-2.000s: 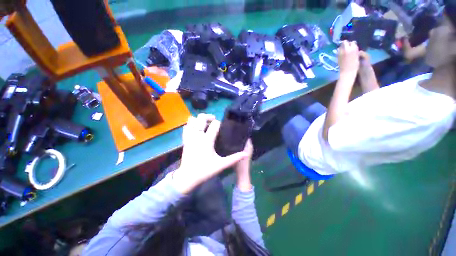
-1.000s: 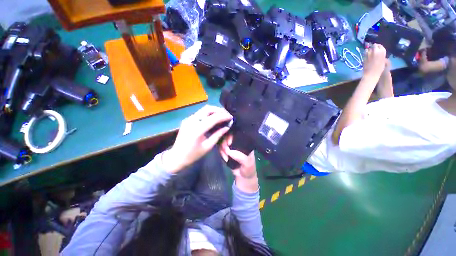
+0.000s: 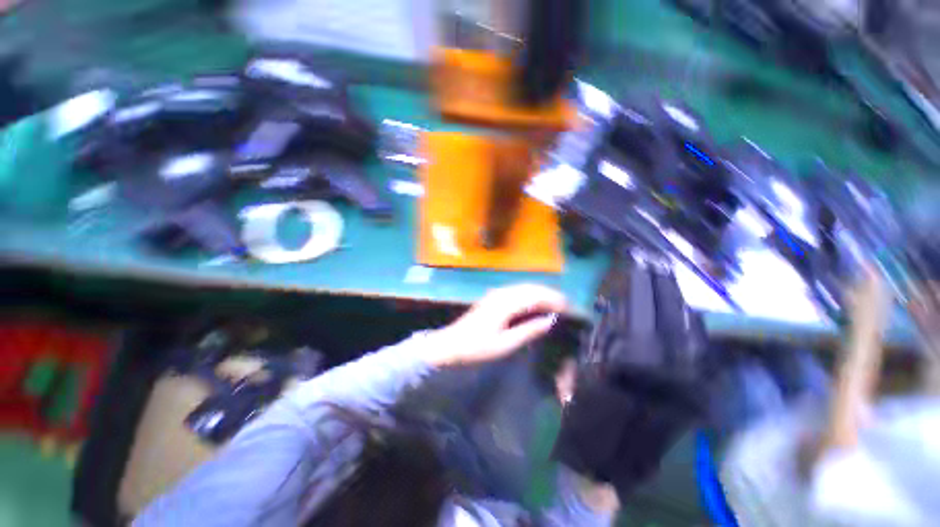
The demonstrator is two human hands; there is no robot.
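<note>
The whole view is motion-blurred. A black camera unit (image 3: 639, 360) is held up in front of me, past the bench's front edge, at centre right. My right hand (image 3: 566, 381) holds it from below and behind; only some fingers and the wrist show, the rest is hidden by the unit. My left hand (image 3: 505, 324) is left of the unit with fingers curved. Blur hides whether it touches the unit or holds anything small.
An orange stand (image 3: 454, 206) is on the green bench (image 3: 361, 276). A white ring (image 3: 292, 231) and black units (image 3: 278, 134) are left; more units (image 3: 711, 175) are right. A parts bin (image 3: 170, 443) is lower left. A neighbouring person (image 3: 876, 453) sits right.
The view has swung left, bringing the parts bin further into view. The unit has turned from its broad labelled face to a narrower, upright-looking side. My left hand has shifted away from it.
</note>
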